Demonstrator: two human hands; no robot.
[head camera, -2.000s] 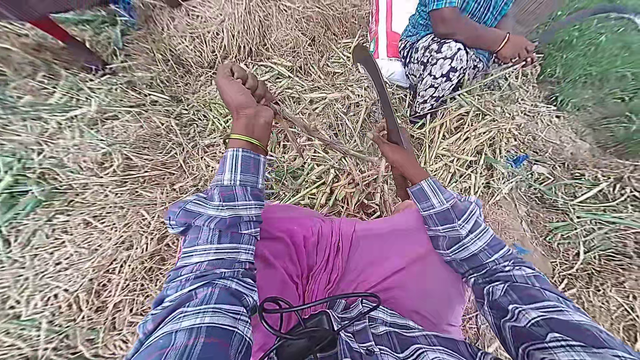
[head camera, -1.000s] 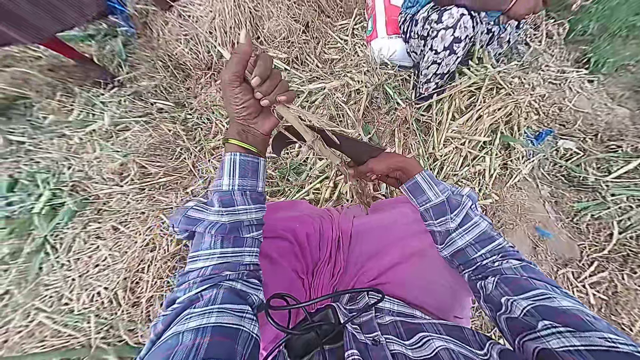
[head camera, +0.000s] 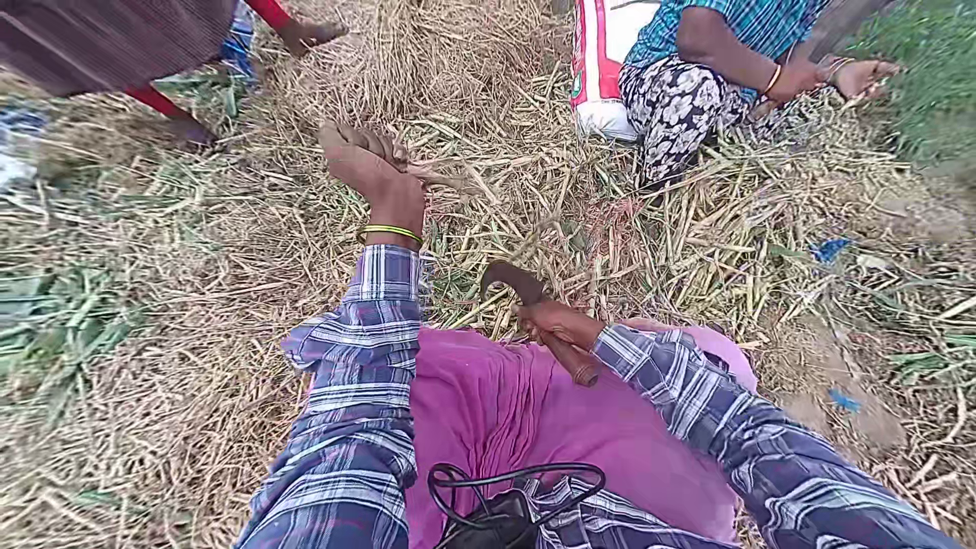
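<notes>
My left hand, with yellow-green bangles at the wrist, is closed on pale dry stalks that stick out to its right. Lower down, my right hand grips the wooden handle of a billhook. Its dark curved blade points up and left, and the handle's butt shows below my fingers over the pink cloth on my lap. The blade and the stalks in my left hand are apart. Cut straw and leaves lie on the ground around both hands.
Another person sits at the upper right in patterned cloth, beside a white and red sack. At the upper left are a second person's feet. A blue scrap lies right. A black cable rests on my lap.
The billhook, which lay across the stalks between my hands one second ago, has moved down and away from them. The other person's hands are back in view.
</notes>
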